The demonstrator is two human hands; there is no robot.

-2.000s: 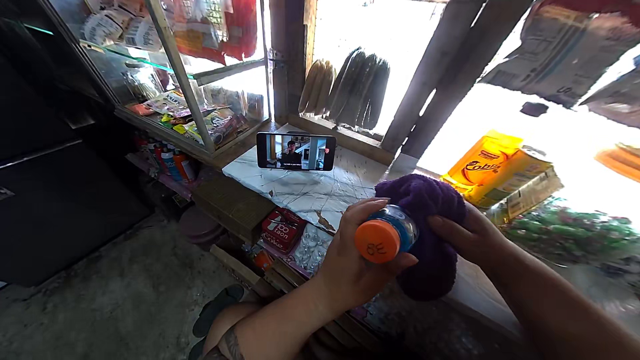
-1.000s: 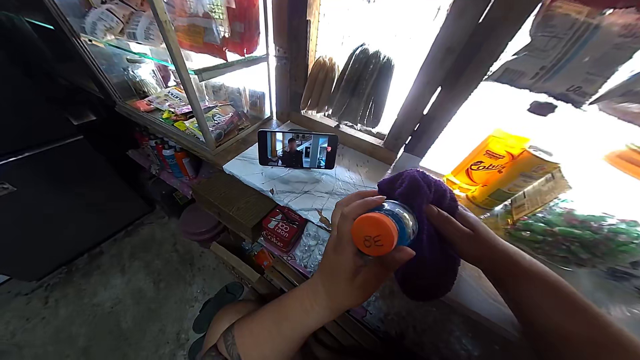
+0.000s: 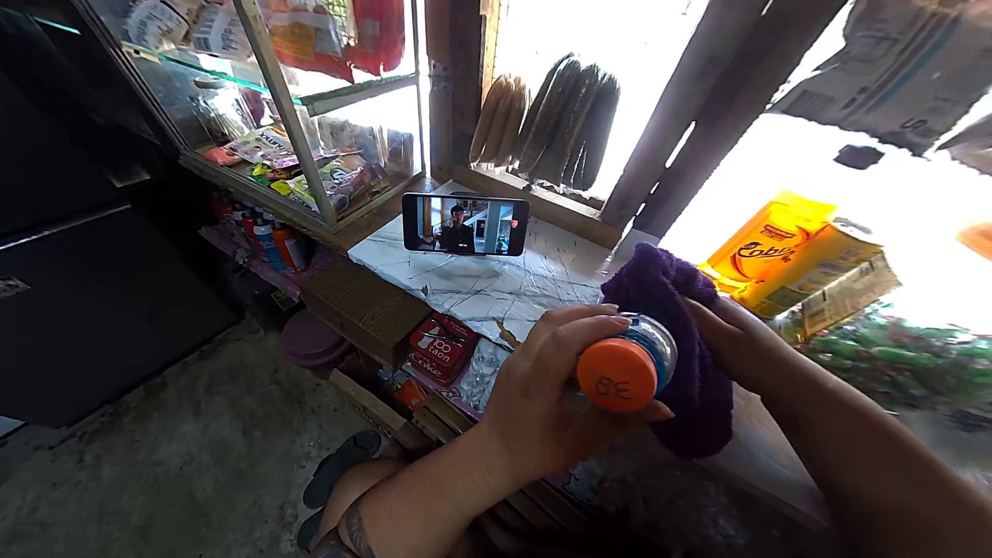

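Note:
My left hand (image 3: 542, 387) is closed around a clear container with a blue label (image 3: 657, 345). Its orange lid (image 3: 618, 375), with handwritten marks on it, faces toward me. A purple cloth (image 3: 682, 349) hangs from my right hand (image 3: 732, 341), whose fingers grip its far side, partly hidden by the folds. The cloth lies against the far end of the container. Beyond my hands a smartphone (image 3: 466, 225) stands sideways on the marble-patterned counter top (image 3: 496, 287), its screen lit with a picture of a person.
A glass display case (image 3: 310, 174) with packaged snacks stands at the left. Below the counter are a red tin (image 3: 442, 348) and a brown wooden box (image 3: 364, 310). A yellow packet (image 3: 767, 240) and a can (image 3: 825, 260) stand at the right. Wooden posts (image 3: 721, 101) rise behind.
The orange lid faced lower right two seconds ago and has turned slightly as my left hand shifted around the container. The purple cloth has changed its folds against the container.

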